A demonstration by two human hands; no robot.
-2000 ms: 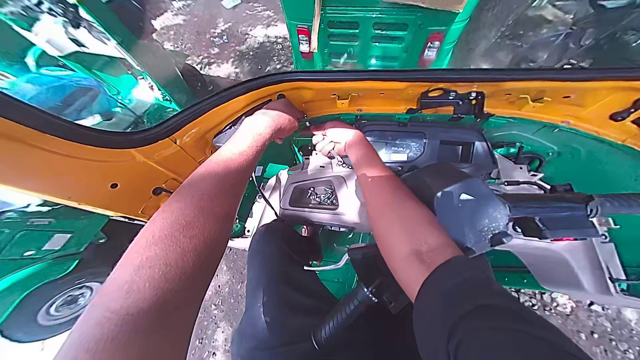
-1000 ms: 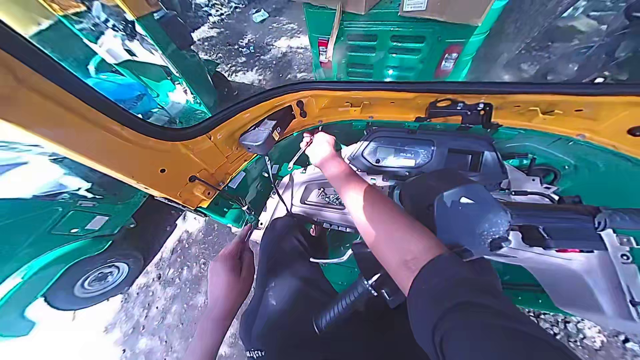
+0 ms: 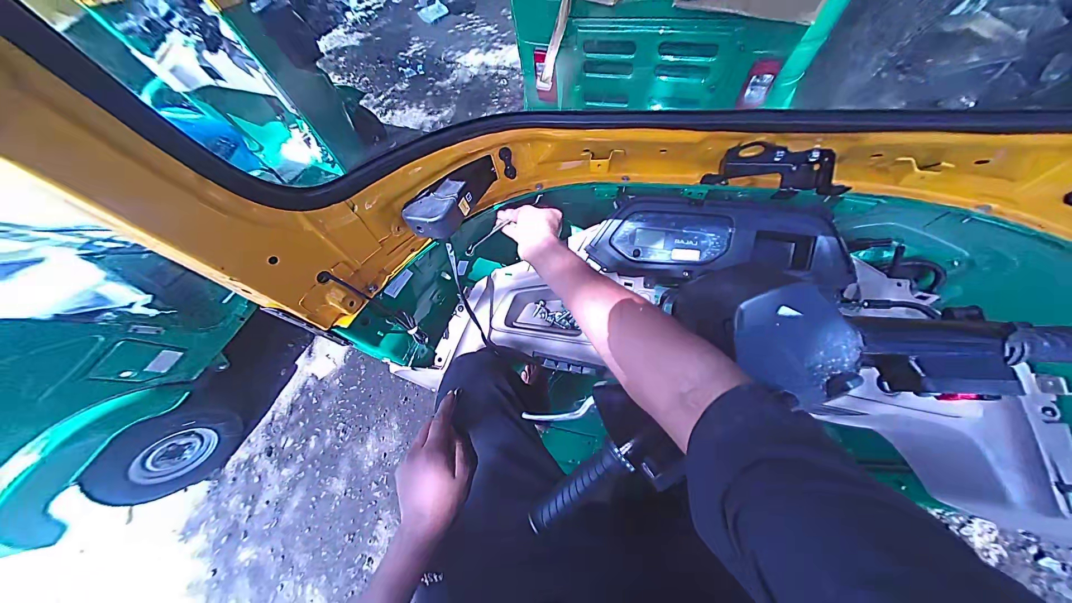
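My right hand [image 3: 532, 230] is closed on a slim metal tool, seemingly a spanner [image 3: 484, 239], at the left end of the dashboard. The tool's tip points down-left, close to a black boxed unit [image 3: 435, 211] on the yellow windshield frame [image 3: 368, 226]. A black cable [image 3: 462, 289] hangs below that unit. My left hand [image 3: 435, 469] is low beside my left thigh, fingers pointing up and close together; whether it holds anything is unclear. Small metal fasteners [image 3: 544, 315] lie in the recess of the pale dashboard panel [image 3: 515, 289], left of the instrument cluster [image 3: 677, 239].
The handlebar grip [image 3: 578, 490] and its pale lever [image 3: 559, 414] are between my legs and right arm. A dark steering-column cover [image 3: 787, 335] is to the right. Loose wires [image 3: 410, 325] hang at the left edge. Green vehicles stand outside, one showing a wheel [image 3: 174, 456].
My left hand has come down from the frame corner, where both hands were, to beside my thigh. The boxed unit it covered now shows. My right hand remains at the dashboard's left end.
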